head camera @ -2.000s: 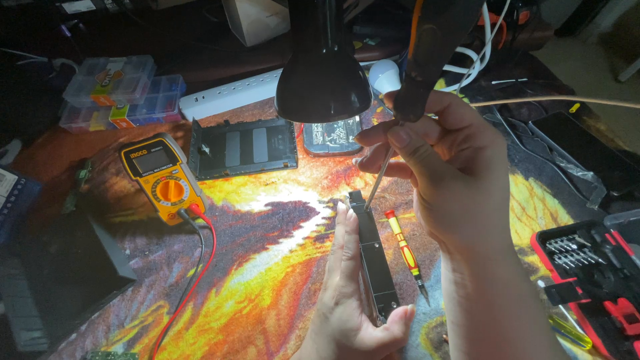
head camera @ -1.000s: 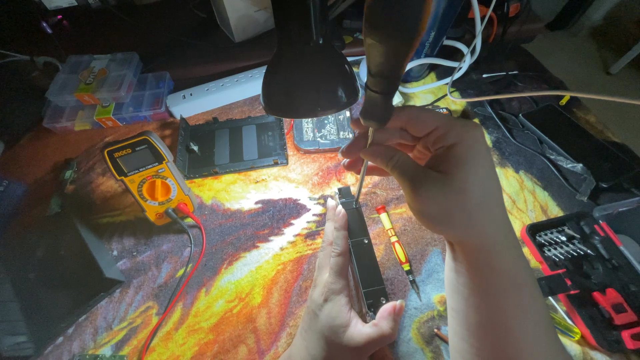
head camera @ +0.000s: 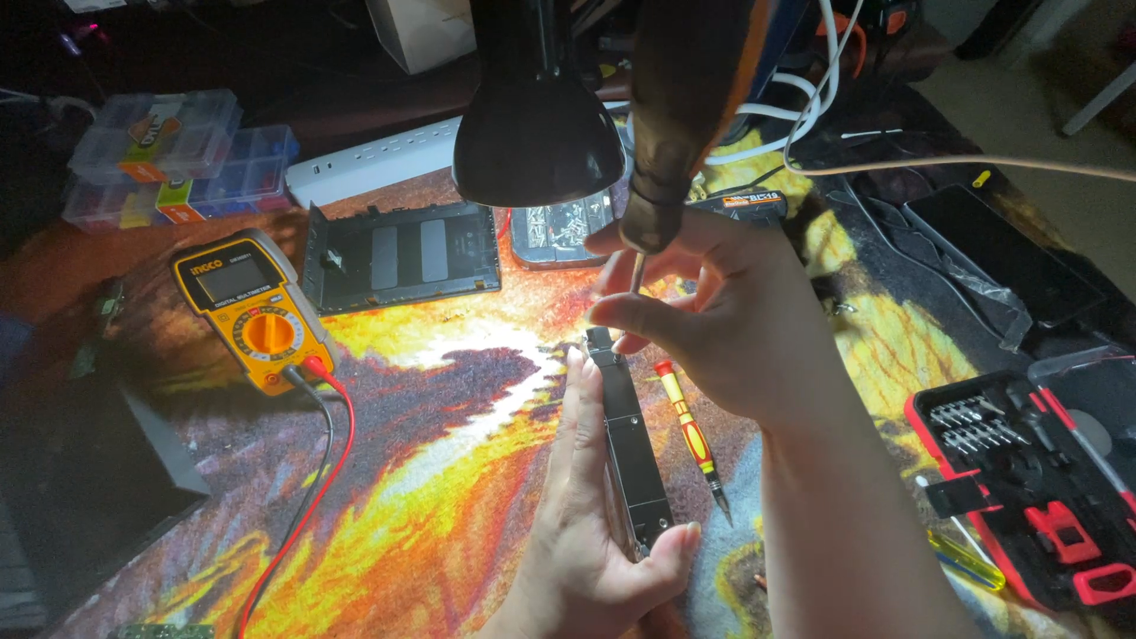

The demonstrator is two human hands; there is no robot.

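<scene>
A narrow black device part (head camera: 632, 435) with small screws along its face stands on the patterned cloth, and my left hand (head camera: 603, 524) grips it from the left side and near end. Over its far end, my right hand (head camera: 710, 311) holds a large dark-handled screwdriver (head camera: 658, 160) by the metal shaft near the handle. The tip of that tool is hidden behind my fingers. Just right of the black part lies a small red and yellow precision screwdriver (head camera: 688, 422), touched by neither hand.
A black desk lamp (head camera: 541, 146) hangs over the work. Left lie a yellow multimeter (head camera: 264, 328) and a black plastic cover (head camera: 404, 257). Farther back are a screw tray (head camera: 564, 232), a white power strip (head camera: 382, 160) and plastic organizer boxes (head camera: 204, 182). A red bit case (head camera: 1021, 479) is at the right.
My right hand and the large screwdriver have lifted off the far end of the black part, where the shaft reached a second ago. My left hand keeps its grip.
</scene>
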